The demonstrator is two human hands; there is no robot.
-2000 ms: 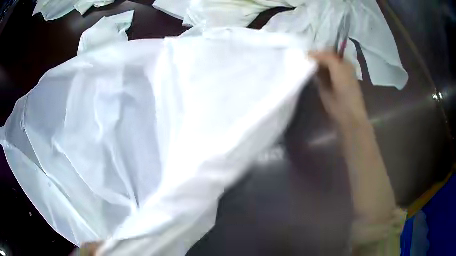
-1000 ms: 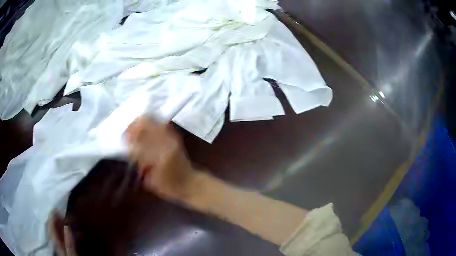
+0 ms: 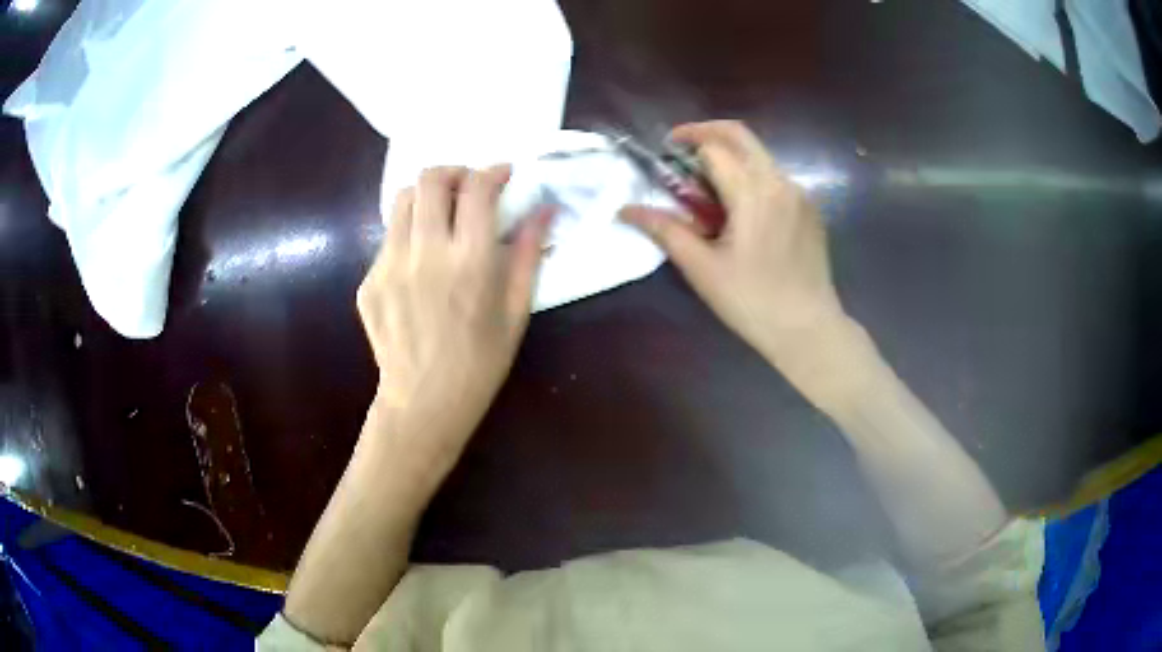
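A white garment (image 3: 472,64) lies across the upper left and centre of the table, overexposed. One part of it, perhaps a cuff or sleeve end (image 3: 599,261), lies between my hands. My left hand (image 3: 452,268) pinches this part from the left, thumb towards the middle. My right hand (image 3: 752,236) holds red-handled thread snips (image 3: 695,198), their dark blades pointing up and left over the cloth. My right thumb and a finger are at the cloth's right side. The blades are blurred, so whether they touch the cloth cannot be told.
The glossy dark-brown table (image 3: 612,433) has a yellow edge (image 3: 166,557). Fine loose threads (image 3: 210,510) lie at the lower left. More white cloth (image 3: 1109,57) is at the upper right. Blue material (image 3: 77,592) shows at the lower left and lower right.
The view has swung back from the garment pile. The garment now lies to the upper left, and both hands have come together at one part of it. The snips now show clearly in my right hand.
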